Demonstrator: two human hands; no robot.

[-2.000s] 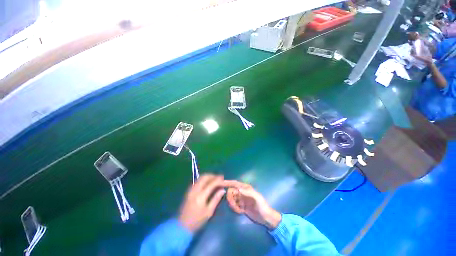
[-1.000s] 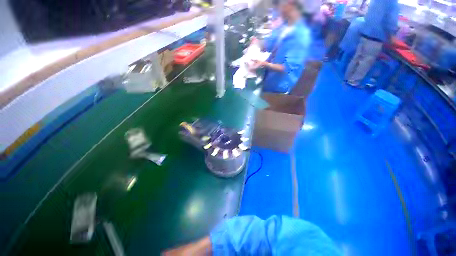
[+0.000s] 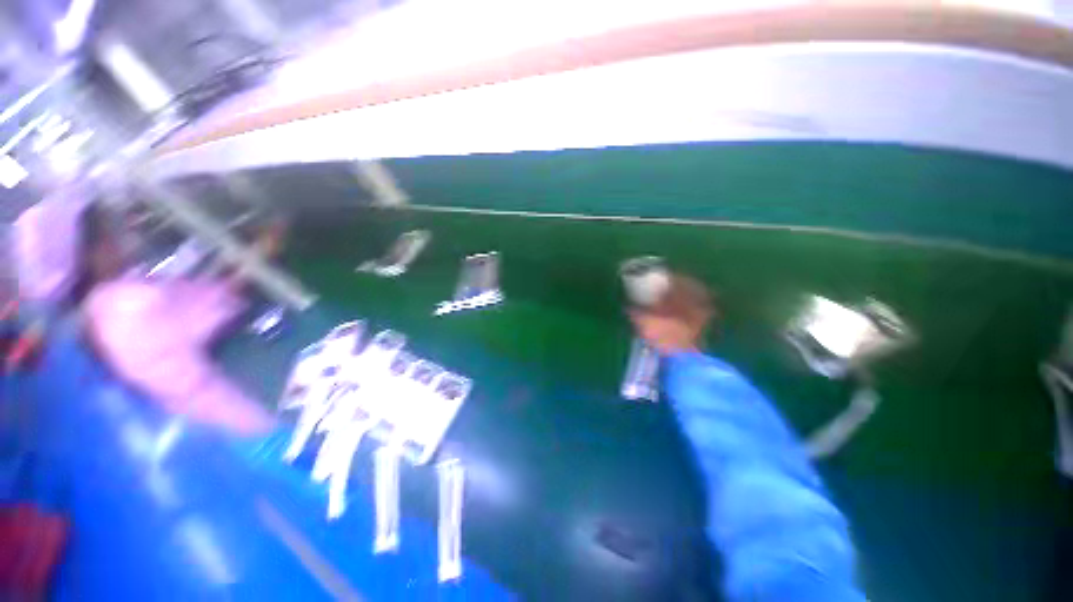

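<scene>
The view is blurred. My left hand [image 3: 673, 315] reaches out over the green belt from the lower right, in a blue sleeve. Its fingers are closed around the lower part of a power bank unit [image 3: 644, 280], whose white cables hang below the hand. The grip detail is smeared. Another unit [image 3: 838, 327] lies to the right with its cables towards me. Two units [image 3: 478, 278] [image 3: 408, 251] lie on the belt to the left. My right hand is not in view.
A close row of waiting units [image 3: 406, 406] stands at the worktop's left edge, cables towards me. A person in a pink top [image 3: 165, 341] is at the far left. A small dark object [image 3: 621, 541] lies near the front. Part of another unit shows at the right edge.
The view has swung left, away from the tape dispenser. My left hand has come into view at a unit on the belt. My right arm has left the picture.
</scene>
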